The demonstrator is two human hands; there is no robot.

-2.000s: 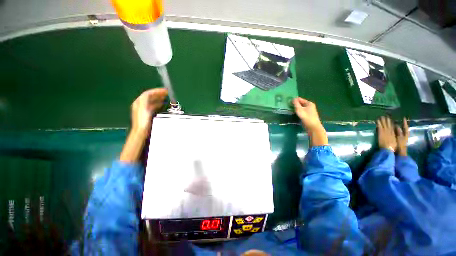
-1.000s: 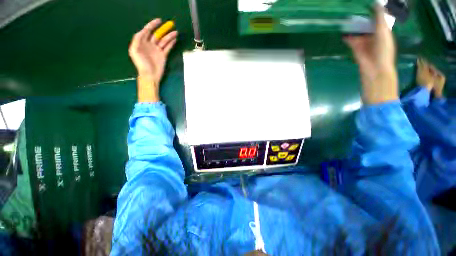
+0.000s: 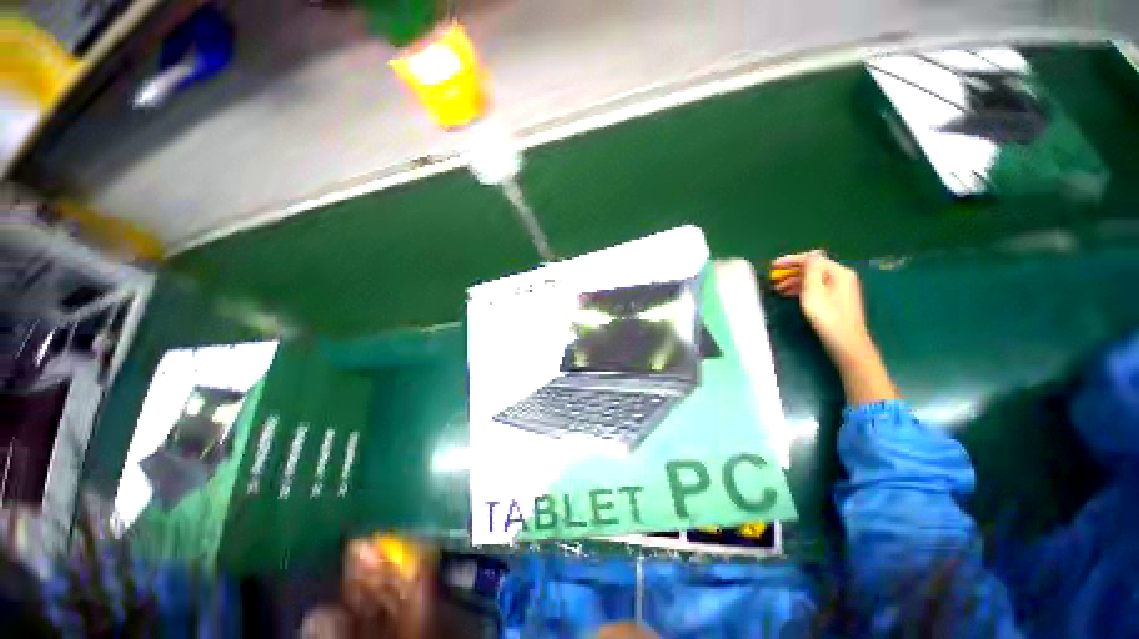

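Note:
A white and green tablet PC retail box (image 3: 600,412) lies picture side up on the bench scale and hides nearly all of it. Only a strip of the scale platform (image 3: 764,362) at the right and part of the keypad (image 3: 746,532) below show. My right hand (image 3: 822,297) is right of the box's far corner, apart from it and empty, with an orange cover on a fingertip. My left hand (image 3: 390,587) is low at the bottom edge, left of the box, blurred and partly cut off, with a yellow fingertip cover; whether it holds anything is unclear.
A stack of weighed boxes (image 3: 200,437) stands left of the scale. Another retail box (image 3: 993,125) lies on the green conveyor (image 3: 700,162) at the far right. The signal tower light (image 3: 443,78) stands behind the scale. A blue sleeve (image 3: 1112,424) shows at the right edge.
The retail box has moved from the conveyor onto the scale. My right hand has let go of it. My left hand has come down from beside the scale to the bottom edge. The view has tilted.

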